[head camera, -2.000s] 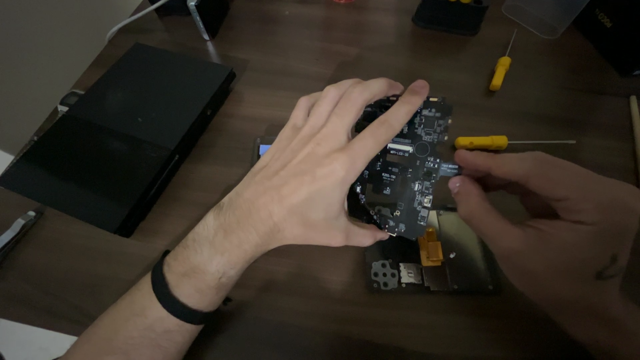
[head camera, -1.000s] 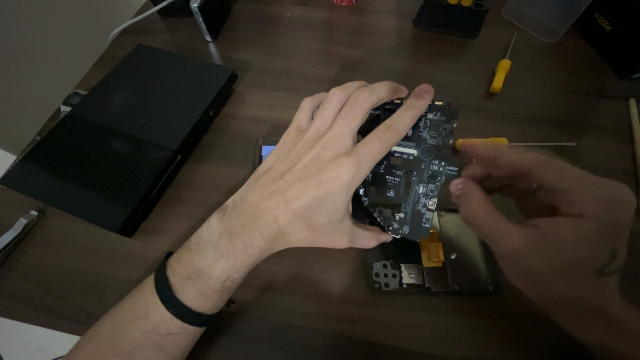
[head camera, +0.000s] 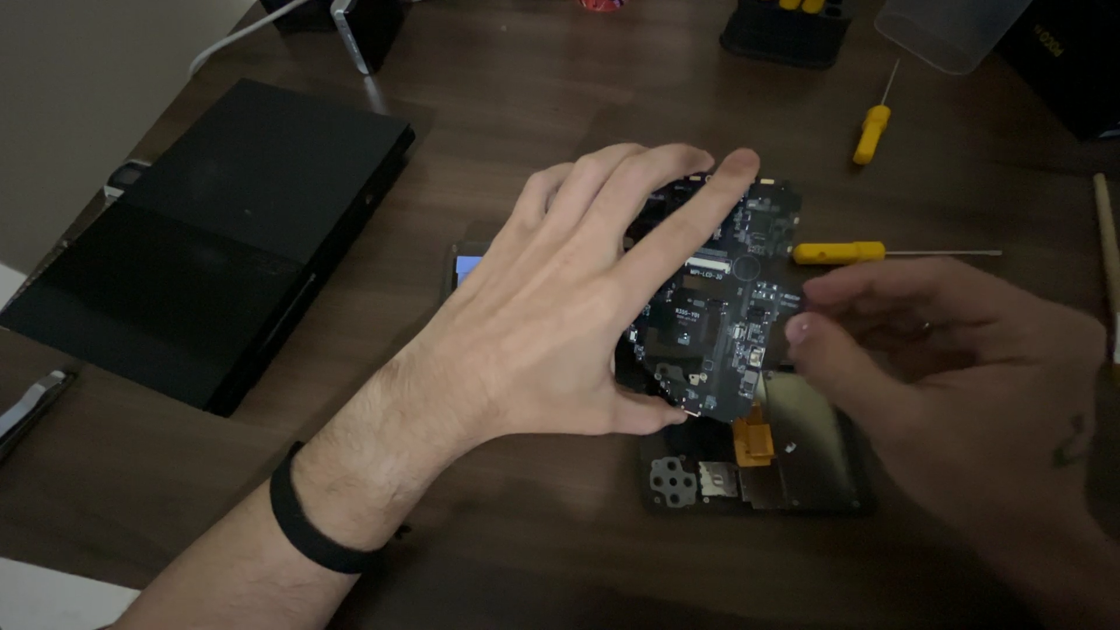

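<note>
My left hand (head camera: 560, 306) grips a dark printed circuit board (head camera: 700, 324) by its edges, fingers along the top and thumb at the bottom, with the component side facing up. At the board's right edge are the thumb and fingertips of my right hand (head camera: 927, 376), close together; whether they pinch something small there cannot be told. Below the board lies a dark panel (head camera: 814, 455) with metal parts, and an orange flat flex cable (head camera: 753, 440) rises from it near the board's lower edge. A lit blue screen corner (head camera: 467, 268) shows behind my left hand.
A yellow-handled screwdriver (head camera: 840, 253) lies just beyond my right hand, another yellow screwdriver (head camera: 871, 136) farther back. A flat black console-like box (head camera: 201, 236) lies at left. Behind stand a black tool holder (head camera: 785, 39), a clear plastic container (head camera: 949, 31) and a black box (head camera: 1072, 70).
My right hand's fingertips have shifted slightly at the board's right edge. The board has tilted a little in my left hand, which keeps its hold.
</note>
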